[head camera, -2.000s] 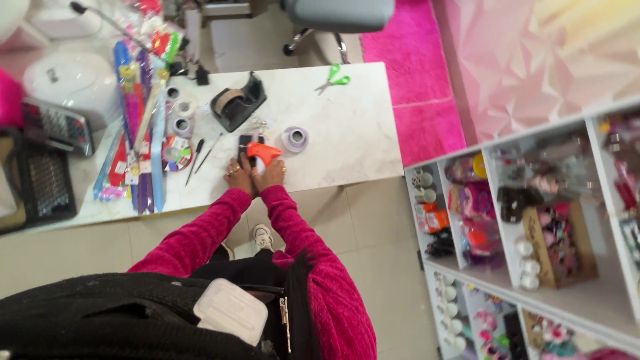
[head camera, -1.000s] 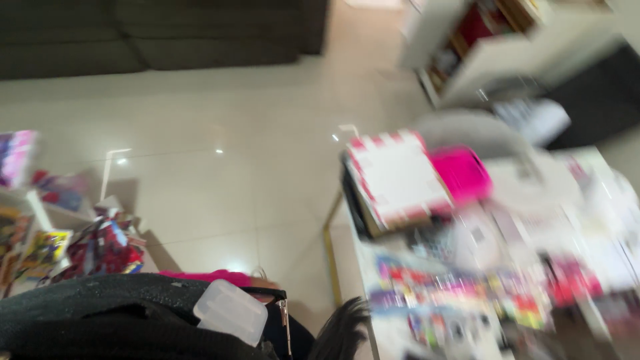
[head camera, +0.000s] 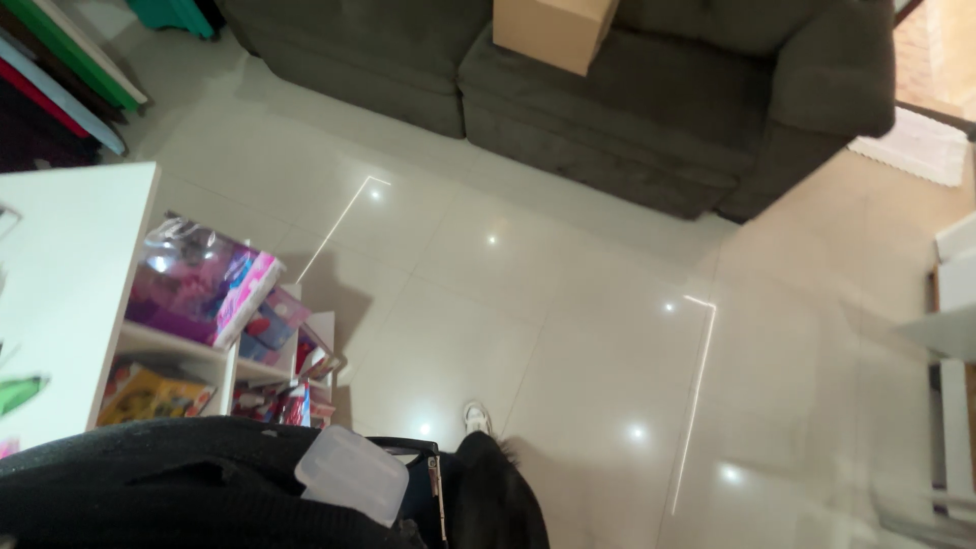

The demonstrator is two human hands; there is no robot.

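Neither my left hand nor my right hand shows in the head view. At the bottom, the black garment [head camera: 183,488] on my body fills the lower left, with a translucent plastic case [head camera: 354,474] lying against it. One white shoe [head camera: 477,417] of mine shows on the glossy tiled floor, below a dark trouser leg [head camera: 492,496].
A dark fabric sofa [head camera: 610,130] with a cardboard box [head camera: 553,30] on it spans the top. On the left, white shelving [head camera: 232,381] holds packaged goods [head camera: 202,282] beside a white panel [head camera: 69,290]. Colored boards [head camera: 69,61] lean at upper left. A white mat [head camera: 915,145] lies upper right.
Two seconds ago both hands were at an orange item on the marble-look table; now they are out of view. The view has swung far round to the floor and sofa.
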